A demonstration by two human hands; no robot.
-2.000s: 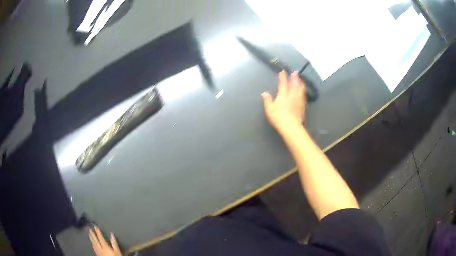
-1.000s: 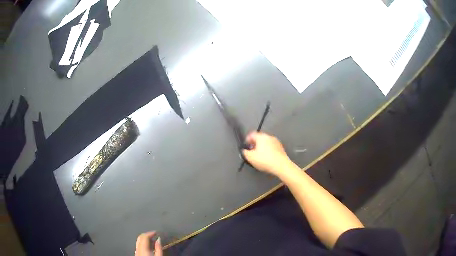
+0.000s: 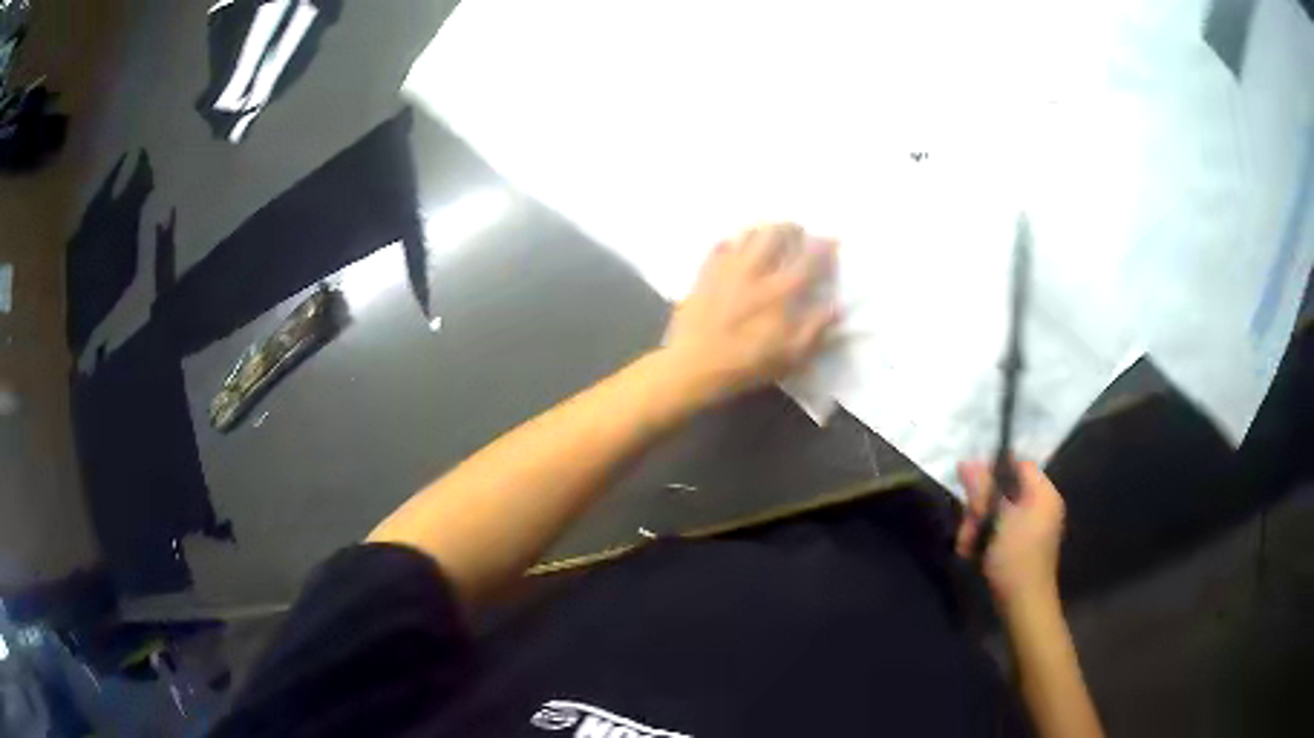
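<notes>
A wide white pattern paper sheet (image 3: pixel 894 87) covers the right part of the table, with a small printed mark on it. My left hand (image 3: pixel 764 300) is on the sheet's near left edge, blurred, its fingers bent over the paper, which is crumpled beside them. Whether it grips the paper is not clear. My right hand (image 3: pixel 1013 522) holds the dark shears (image 3: pixel 1015 346) by the handles at the sheet's near edge. The blades point away from me over the paper and look closed.
Black cut fabric (image 3: pixel 137 433) lies on the grey table (image 3: pixel 577 476) at the left. A mottled wrapped bundle (image 3: pixel 277 358) lies beside it. Dark cloth with white strips (image 3: pixel 260 65) is at the far left. The yellowish table edge (image 3: pixel 735 523) runs close to my body.
My left hand has moved from the near table edge onto the paper. My right hand has moved right with the shears, now over the sheet. The sheet now reaches further left and nearer me.
</notes>
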